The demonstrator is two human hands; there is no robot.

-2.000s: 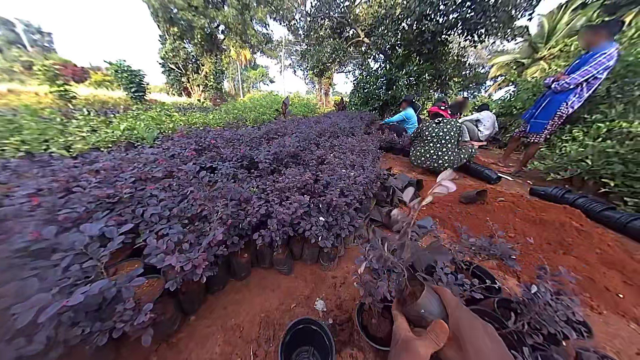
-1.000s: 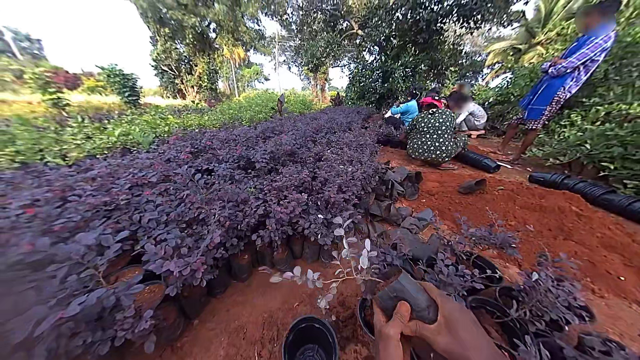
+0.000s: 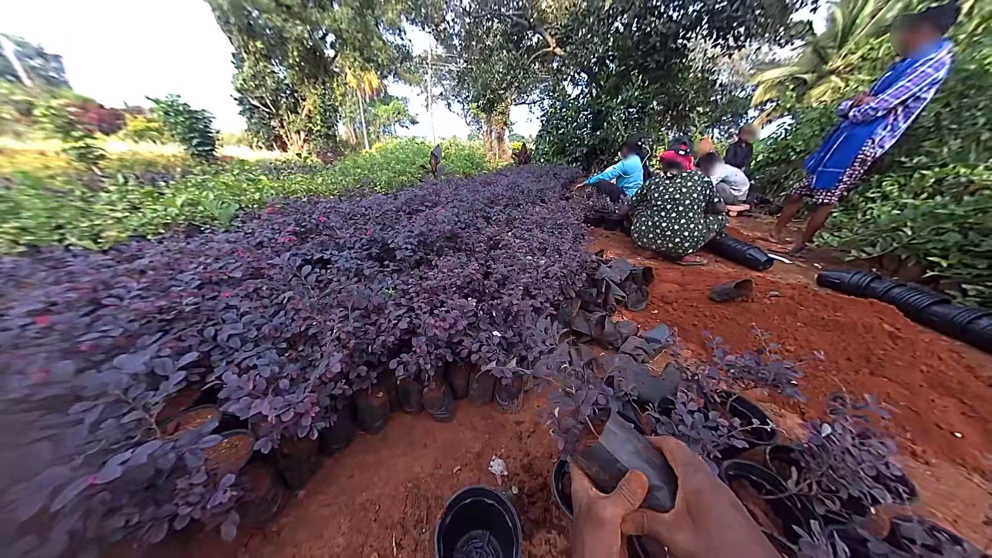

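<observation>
A purple-leaved shrub seedling in a black plastic grow bag lies tilted between my two hands, its foliage pointing up and left. My left hand grips the bag's lower left side, thumb up. Around its right side and base wraps my right hand. A black plastic pot, seemingly without soil, stands on the red ground to the left of my hands. Potted purple-leaved plants stand close at the right, partly hidden by my right hand.
Rows of bagged purple shrubs fill the left and centre. Discarded black bags lie along their edge. Red soil is heaped at the right, beside nested black pots. Several people crouch beyond; one person stands at the right.
The bagged seedling has turned in my hands: its foliage, which pointed left a second ago, now points more up and left. Both hands stay on the bag.
</observation>
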